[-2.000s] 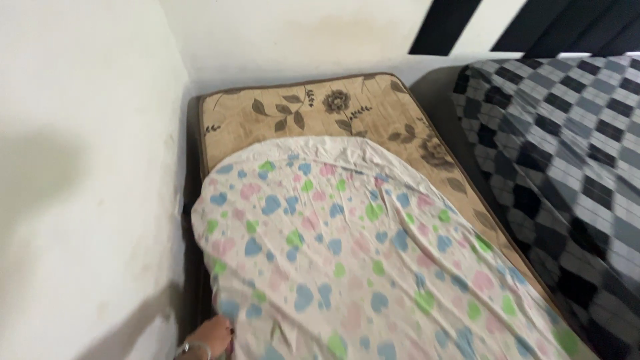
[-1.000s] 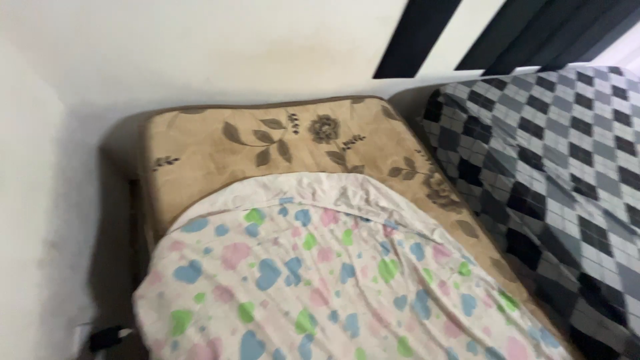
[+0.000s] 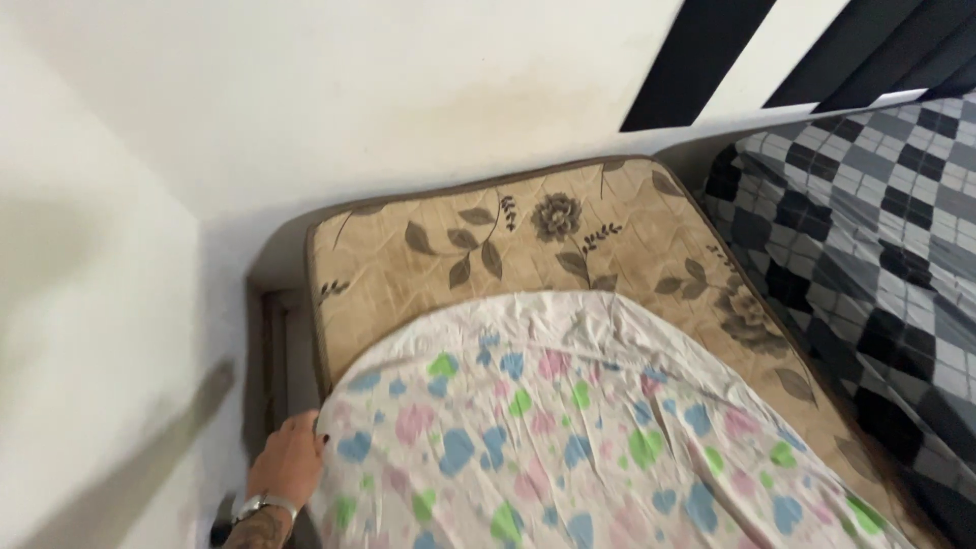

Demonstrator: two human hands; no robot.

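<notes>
A white fitted sheet with pastel hearts [image 3: 534, 435] covers the near part of a brown floral mattress [image 3: 457, 244], whose far end is bare. The sheet's gathered edge curves across the mattress. My left hand [image 3: 288, 461], with a metal-banded watch or bracelet on the wrist, is at the sheet's left edge beside the mattress. Its fingers are bent at the cloth, and the fingertips are partly hidden, so the hold is unclear. My right hand is out of view.
A white wall [image 3: 381, 99] runs behind the mattress, with another wall [image 3: 91, 267] on the left. A narrow gap separates the mattress from that left wall. On the right stands a bed with a grey and black checked cover [image 3: 900, 229]. Black stripes [image 3: 698, 61] mark the back wall.
My left hand, out of view one second ago, is back in view at the sheet's left edge. The far end of the mattress stays bare.
</notes>
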